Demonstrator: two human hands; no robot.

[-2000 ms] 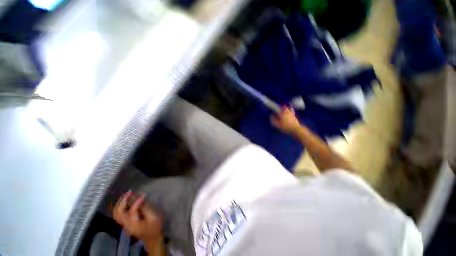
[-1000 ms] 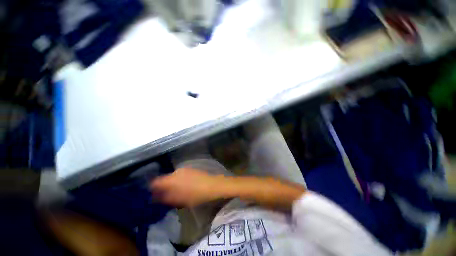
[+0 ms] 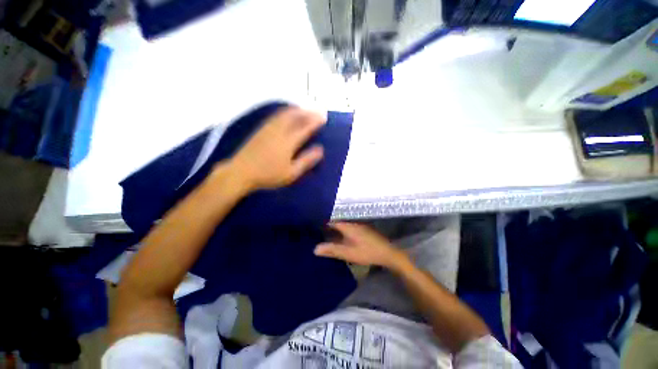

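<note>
A navy panel with a pale strip near its left part lies on the white sewing table and hangs over the front edge onto my lap. My left hand lies on top of it, fingers spread, pressing the cloth near the needle area. My right hand is at the panel's right edge just below the table edge; its fingertips meet the cloth, but whether they pinch it is unclear. The presser foot and needle are just beyond the panel's far corner, with a dark blue knob to their right.
The silver ruler-marked edge runs across the front. Blue tape is on the table's left side. A phone lies at the right. A navy work pile hangs lower right. Dark cloth lies at the back left.
The view has turned to the machine. The navy panel now lies on the table in front of the needle. My left hand has come onto it and my right hand has moved to its edge.
</note>
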